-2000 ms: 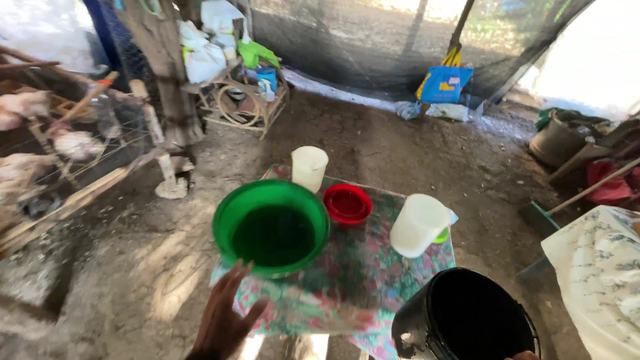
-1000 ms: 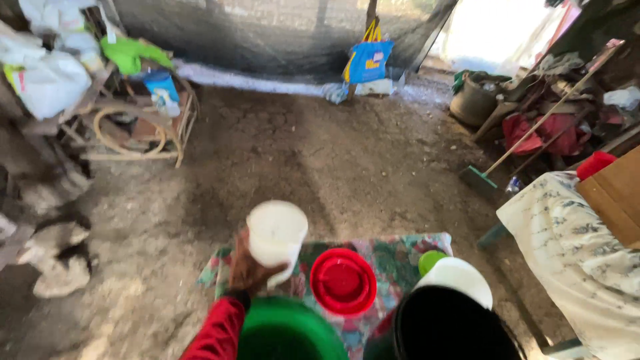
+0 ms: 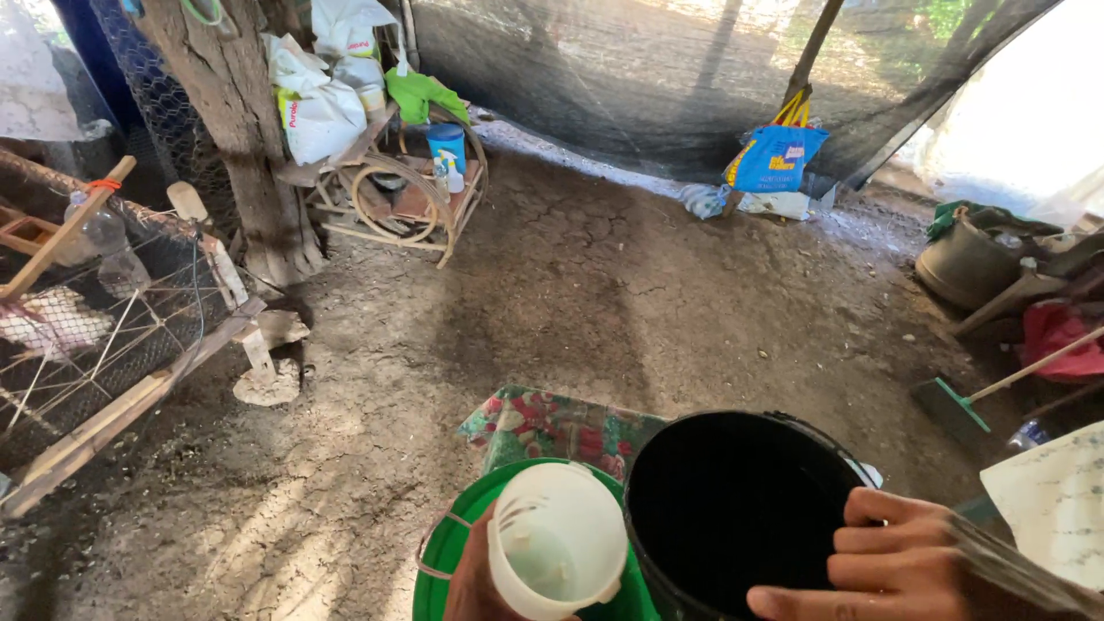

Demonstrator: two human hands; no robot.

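My left hand [image 3: 481, 576] is wrapped around the side of a white plastic container [image 3: 561, 539], tilted so its mouth faces me. Beneath it is a green basin [image 3: 448, 552] with a wire handle at its left side. To the right stands a black bucket [image 3: 733, 509], its inside dark. My right hand [image 3: 906, 561] is at the bucket's right rim, fingers curled over the edge. The floral tablecloth [image 3: 561, 431] shows behind the basin; the rest of it is hidden by the vessels.
A wire-mesh pen with wooden rails [image 3: 129, 405] stands at left, near a tree trunk [image 3: 241, 155] and a cane rack [image 3: 431, 216]. A blue bag [image 3: 776, 159] hangs at the back. At right are a green squeegee [image 3: 962, 404] and a cloth-covered table [image 3: 1052, 500].
My left hand has brought the white container from the table's back part over the green basin. My right hand now shows at the black bucket's rim. The view has swung left.
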